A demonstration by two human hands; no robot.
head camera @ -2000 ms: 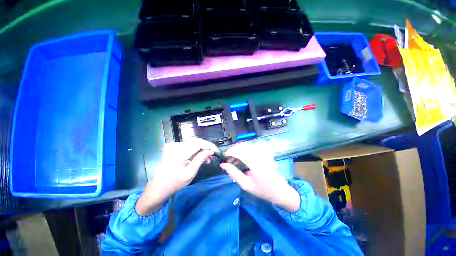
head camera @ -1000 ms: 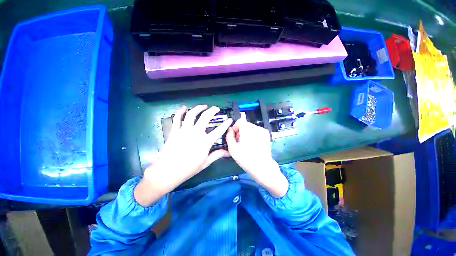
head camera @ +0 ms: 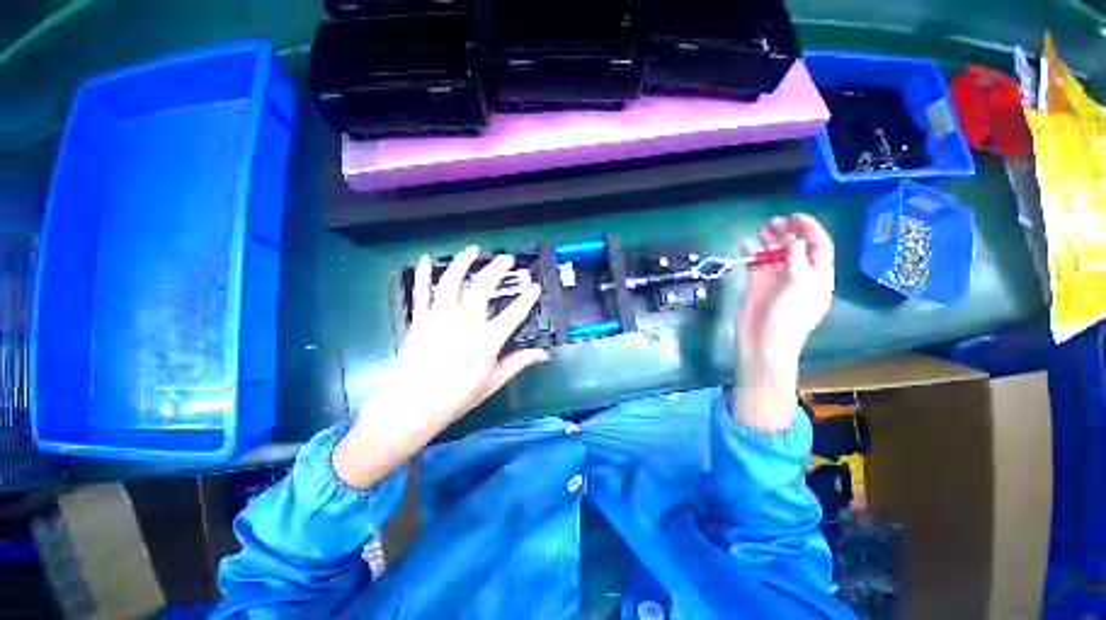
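Observation:
The black assembly fixture (head camera: 589,291) lies on the green bench, with two bright blue rods between black plates. A black plastic housing (head camera: 524,327) sits at its left end, mostly hidden under my left hand (head camera: 455,345). My left hand lies flat on the housing with its fingers spread. The silver toggle clamp (head camera: 679,279) is at the fixture's right end. My right hand (head camera: 786,285) has its fingers closed around the clamp's red handle (head camera: 767,257).
Black housings (head camera: 564,55) stand in rows on a pink foam pad (head camera: 582,139) behind the fixture. A large blue tray (head camera: 158,267) is at left. A medium blue bin (head camera: 952,115), small parts bin (head camera: 958,248), red item (head camera: 988,107) and yellow bag (head camera: 1073,194) are at right. An open carton (head camera: 958,472) is at lower right.
My hands were together at the housing's near edge, then both over the housing. My left hand has stayed there, fingers spread, while my right hand has moved right and taken the red handle.

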